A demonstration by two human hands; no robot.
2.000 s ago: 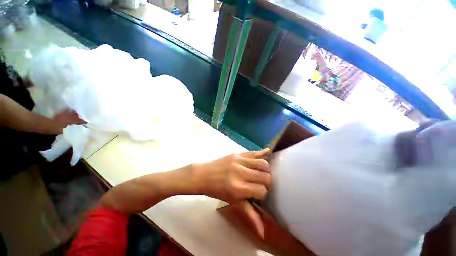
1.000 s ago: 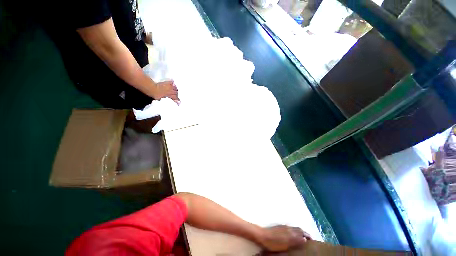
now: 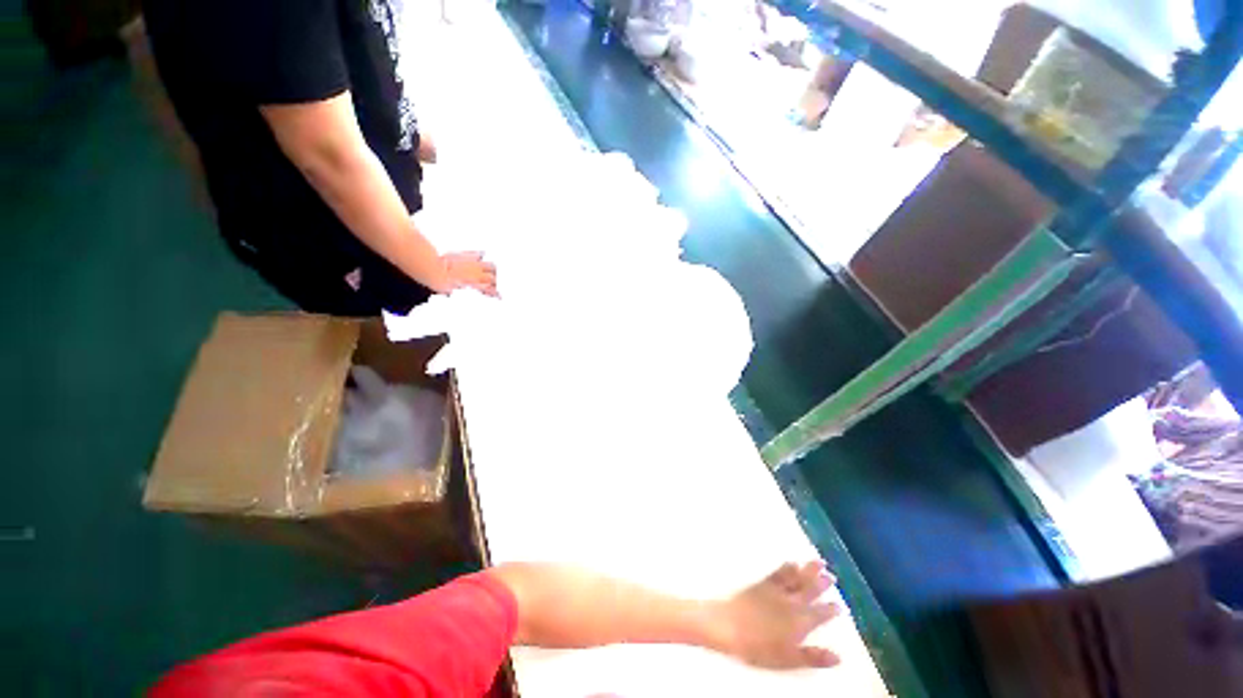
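Observation:
My left hand (image 3: 784, 616) is over the white tabletop (image 3: 654, 477), with its fingers apart and nothing in it. A red sleeve covers the upper part of that arm. My right hand cannot be made out in the frame. A brown carton (image 3: 1118, 627) with dark marks is at the lower right, cut off by the frame edge, over the dark green conveyor. A big white heap (image 3: 654, 307), overexposed, lies farther up the table.
A person in black (image 3: 293, 164) stands at the upper left, one hand at the white heap. An open bulk carton (image 3: 246, 409) with whitish items stands left of the table. A green post (image 3: 927, 348) rises beside the conveyor (image 3: 763, 259). Brown cartons (image 3: 947, 232) are beyond it.
The large white bundle and carton first beside my left hand have left it; a carton now shows at lower right. My left hand has opened. The view has swung toward the neighbour.

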